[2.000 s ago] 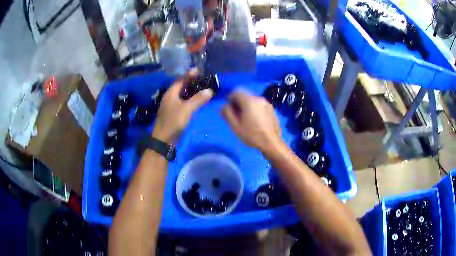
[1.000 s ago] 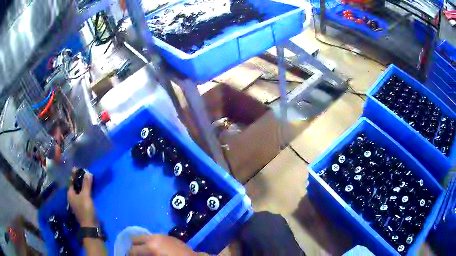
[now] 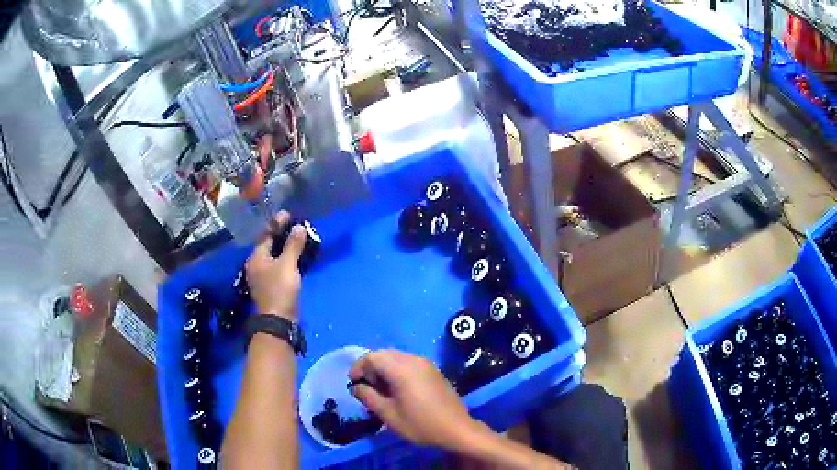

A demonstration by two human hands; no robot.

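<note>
My left hand (image 3: pixel 277 268), with a dark wristband, holds a glossy black 8-ball (image 3: pixel 305 240) at the back left of the blue work tray (image 3: pixel 367 285), under the machine. My right hand (image 3: pixel 396 393) is over the white plug tub (image 3: pixel 315 386) at the tray's front. Its fingertips pinch a small black plug (image 3: pixel 360 382). More small black plugs (image 3: pixel 341 426) lie in the tub. Rows of black 8-balls stand along the tray's left side (image 3: pixel 193 355) and right side (image 3: pixel 480 269).
The machine head (image 3: pixel 216 110) with blue and orange tubes stands behind the tray. A brown carton (image 3: pixel 110 367) is at left. A blue parts tray (image 3: pixel 633 96) stands on a metal frame at right. A blue crate of 8-balls (image 3: pixel 695 367) is at lower right.
The view has swung back left from the floor crates. My right hand has gone from the ball to the plug tub and now pinches a plug. My left hand still holds a ball.
</note>
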